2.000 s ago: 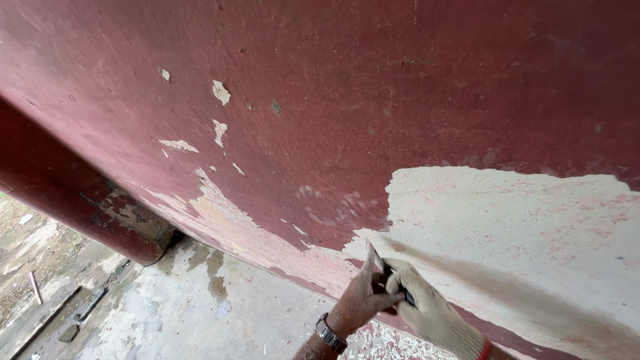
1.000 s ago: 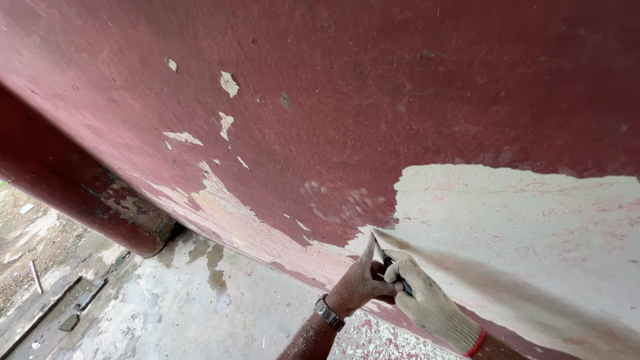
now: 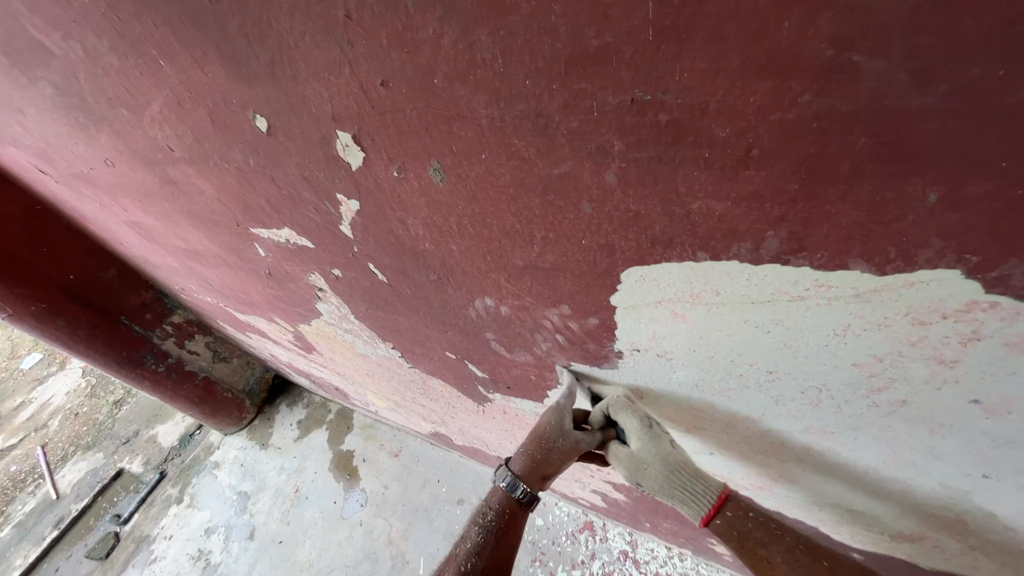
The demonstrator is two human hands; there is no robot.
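My right hand (image 3: pixel 652 448), in a cream knitted glove with a red cuff edge, grips the dark handle of a scraper (image 3: pixel 596 398). The blade lies against the red painted wall (image 3: pixel 480 200) at the lower left edge of a bare pale patch (image 3: pixel 784 344). My left hand (image 3: pixel 560 436), bare and with a metal wristwatch (image 3: pixel 516 484), is closed about the same tool, its index finger stretched along the blade. The hands largely hide the blade and the handle.
Paint flakes (image 3: pixel 592 544) litter the concrete floor (image 3: pixel 264 496) below the wall. A red column (image 3: pixel 160 344) stands at the left. Beyond it lie a dark rod-like tool (image 3: pixel 140 496), a flat dark piece (image 3: pixel 102 546) and a pale stick (image 3: pixel 47 472).
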